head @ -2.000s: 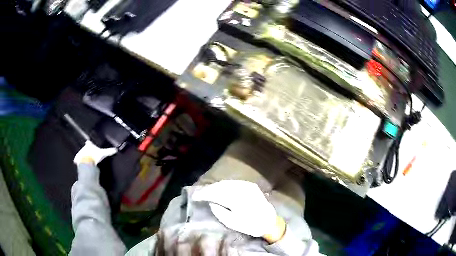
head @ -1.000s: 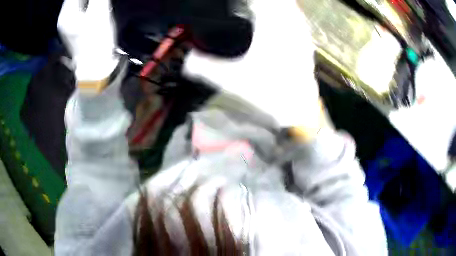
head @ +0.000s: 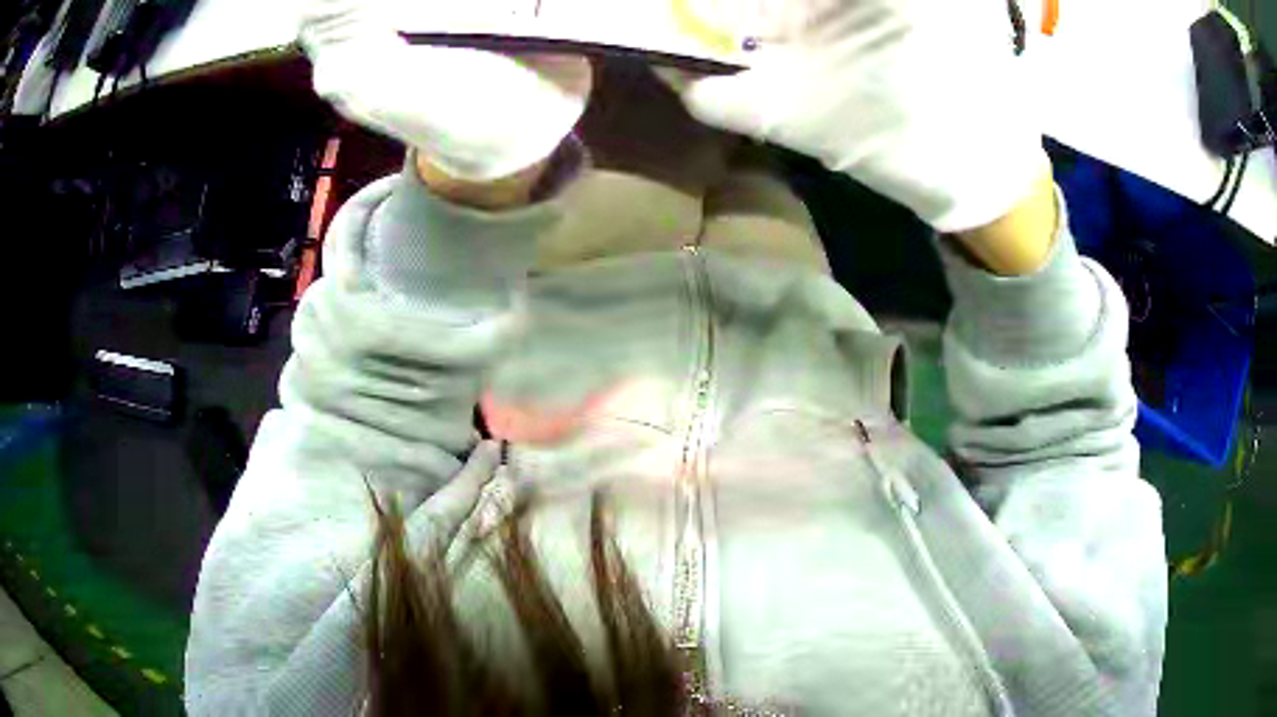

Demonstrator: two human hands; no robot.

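Observation:
My left hand (head: 448, 105), in a white glove, is at the top, left of centre. My right hand (head: 896, 119), also white-gloved, is at the top, right of centre. A pale flat surface with a thin dark front edge (head: 574, 48), perhaps the test fixture, spans between them. Both hands touch or overlap its ends, and their fingers are cut off by the top edge or washed out by glare. Whether they grip anything cannot be told.
Black adapters (head: 136, 385) lie on a dark surface at left, beside a red frame bar (head: 319, 210). At right, a black adapter (head: 1223, 84) with cables lies on the white bench (head: 1120, 98), and a blue bin (head: 1190, 308) stands below. An orange stick (head: 1049, 16) shows at the top.
The view has swung. My left hand has moved from over the dark surface at left to the bench edge. My right hand, earlier at the lap, is now at the top too.

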